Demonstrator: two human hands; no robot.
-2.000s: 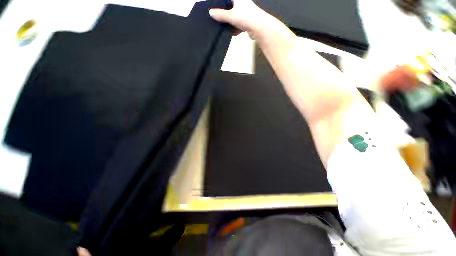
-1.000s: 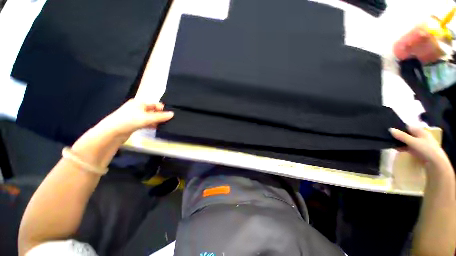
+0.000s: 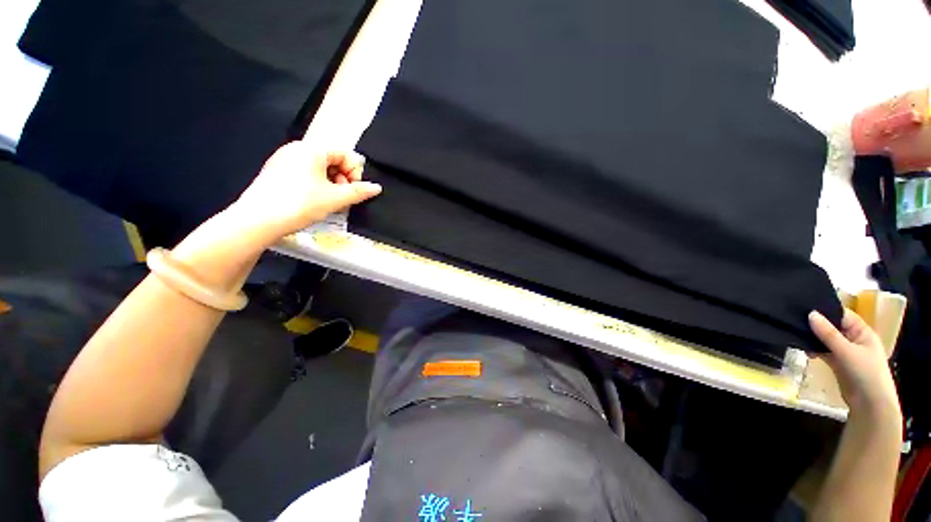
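Note:
A large black fabric panel (image 3: 602, 133) lies on the table in front of me, with square notches at its right side. A crease or fold runs across it near the edge closest to my body. My left hand (image 3: 306, 189) pinches the panel's near left corner between thumb and fingers. My right hand (image 3: 852, 347) grips the near right corner at the table's right end. Whether more layers lie under the panel cannot be told.
Black pieces (image 3: 194, 112) lie on the left beyond a pale gap. A dark stack (image 3: 822, 20) is at the top right. A pink-red cup (image 3: 893, 131) and a green-and-clear item (image 3: 914, 201) stand at the right, beside black straps (image 3: 876, 204). The yellow-stained table edge (image 3: 572, 311) runs before my apron.
Both hands still hold the panel's near corners. The panel's right end and my right hand sit lower in view, and the near fabric edge now covers more of the layer beneath.

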